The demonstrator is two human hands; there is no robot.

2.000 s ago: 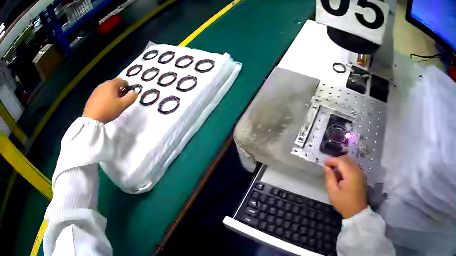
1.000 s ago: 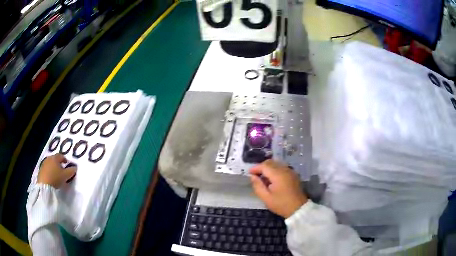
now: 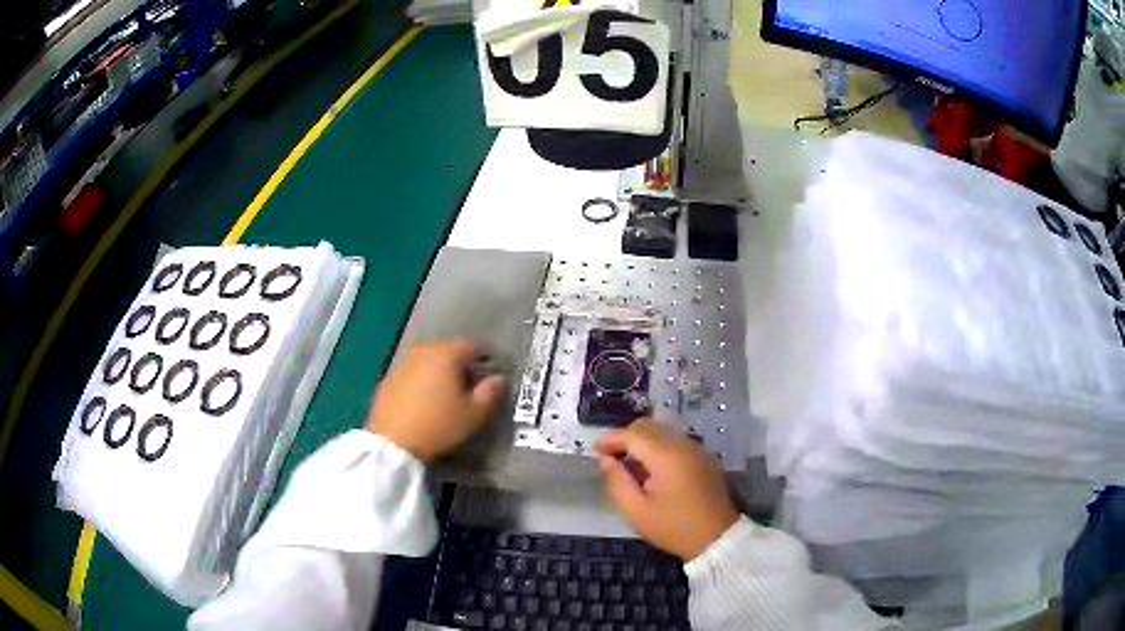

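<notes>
The black fixture block [image 3: 600,411] lies on the perforated metal plate [image 3: 709,323], with a ring outline [image 3: 614,374] in its round seat. My right hand [image 3: 670,483] is at the front end of the block, fingers curled in and thumb against the forefinger, nothing visible in it. My left hand [image 3: 434,397] is over the grey base slab [image 3: 475,302], left of the silver rail [image 3: 535,370]. A small dark spot shows at its fingertips; I cannot tell whether it holds anything. Dark rings [image 3: 222,392] lie in rows on the left white stack [image 3: 185,493].
A tall white sheet stack [image 3: 913,333] stands at the right, with several rings at its far edge. Behind the plate are two black blocks [image 3: 712,232] and a loose ring [image 3: 600,211]. The white "05" box [image 3: 574,74] hangs above. A keyboard [image 3: 555,586] is in front, a monitor [image 3: 938,43] back right.
My left hand has moved right from the left stack to the grey slab, uncovering the stack's front row of rings. The purple glow on the fixture is gone. My right hand stays beside the block.
</notes>
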